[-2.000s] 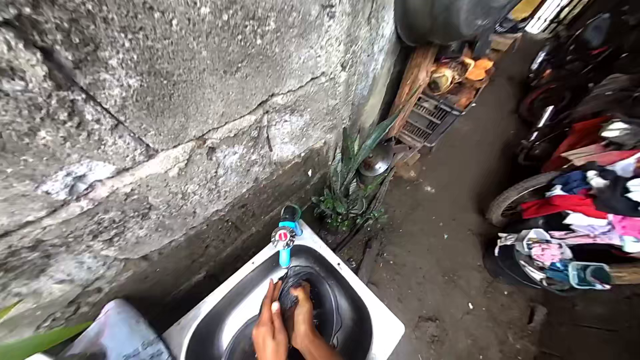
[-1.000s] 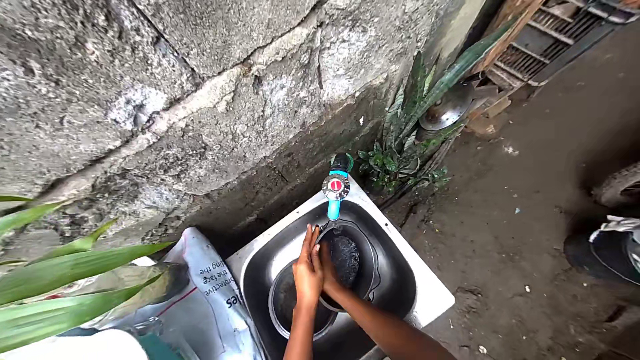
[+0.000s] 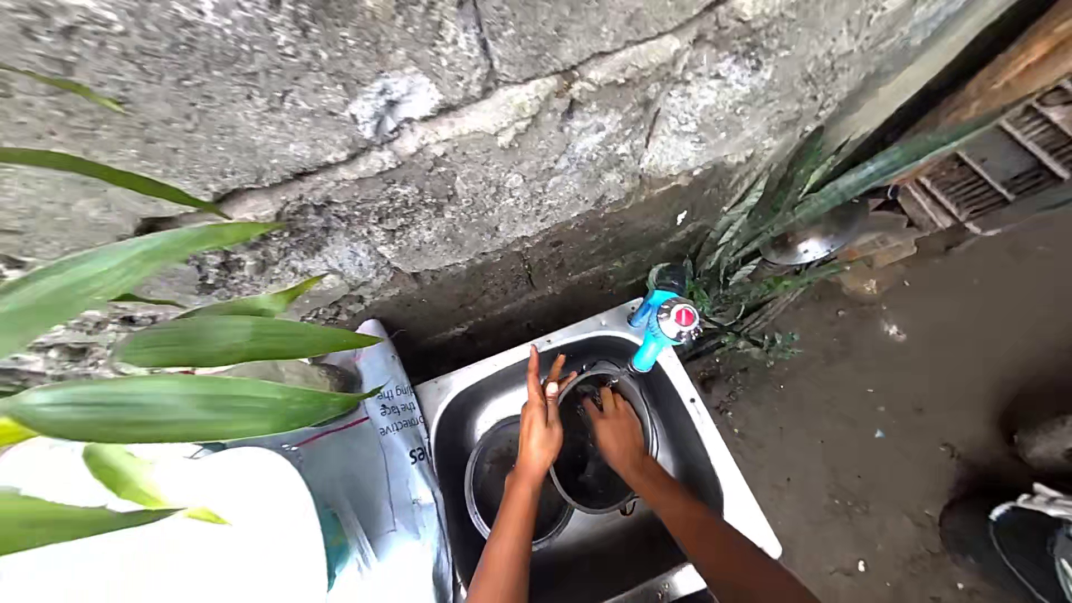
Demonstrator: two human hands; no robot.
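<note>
In a stainless steel sink [image 3: 688,410] lie two round dark metal pans. My left hand [image 3: 541,419] rests at the rim of the right pan [image 3: 586,477], its fingers spread and pointing up. Inside that same pan, the fingers of my right hand [image 3: 618,429] reach down to its inner surface; whether they hold something is hidden. Partly under my left forearm sits the other pan [image 3: 502,477]. A blue plastic faucet [image 3: 651,343] with a red-centred knob stands at the sink's back corner, its spout above the right pan's edge.
A rough concrete wall [image 3: 469,167] runs behind the sink. Long green leaves [image 3: 184,408] hang at the left over a printed sack [image 3: 389,452] and a white container [image 3: 167,536]. Right of the faucet are plants [image 3: 754,243], a metal lid [image 3: 816,239], a crate [image 3: 988,180] and bare ground [image 3: 879,402].
The view has swung left. My hands, close together one second ago, are now apart: the left at the pan's rim, the right inside the pan.
</note>
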